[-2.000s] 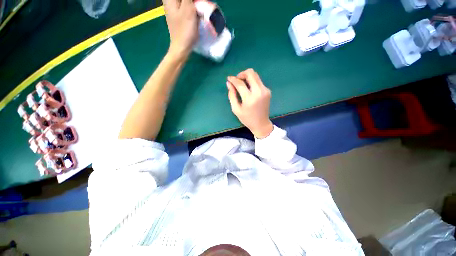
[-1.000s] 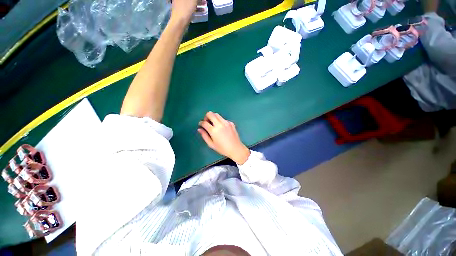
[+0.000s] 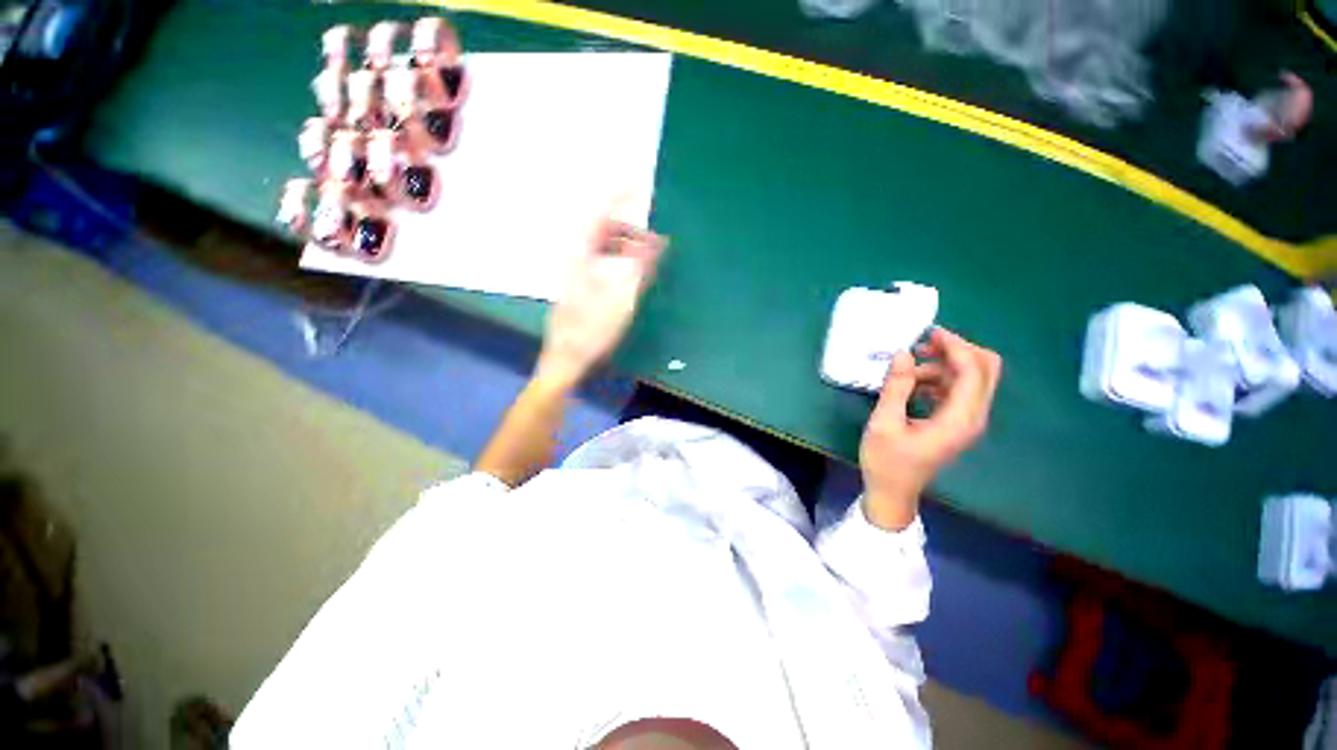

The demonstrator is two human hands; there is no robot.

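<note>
My left hand (image 3: 598,305) is blurred over the lower right edge of the white board (image 3: 543,132); I see nothing in it and its fingers look loosely curled. Pink-strapped smartwatches (image 3: 418,183) stand in rows on the board's left part. My right hand (image 3: 934,413) has its thumb and fingertips on the right side of a white watch stand (image 3: 865,337), which is on the green bench with no watch visible on it. The contact point is partly hidden by the fingers.
More white stands (image 3: 1141,356) are clustered at right, with another (image 3: 1298,542) below them. Beyond the yellow edge tape (image 3: 880,98), the belt carries a crumpled clear bag (image 3: 1056,52) and a loaded stand (image 3: 1236,135). A red stool (image 3: 1144,659) is below the bench.
The view has swung left. My left hand has come back from the belt to the white board. My right hand, empty before, is now on a white stand.
</note>
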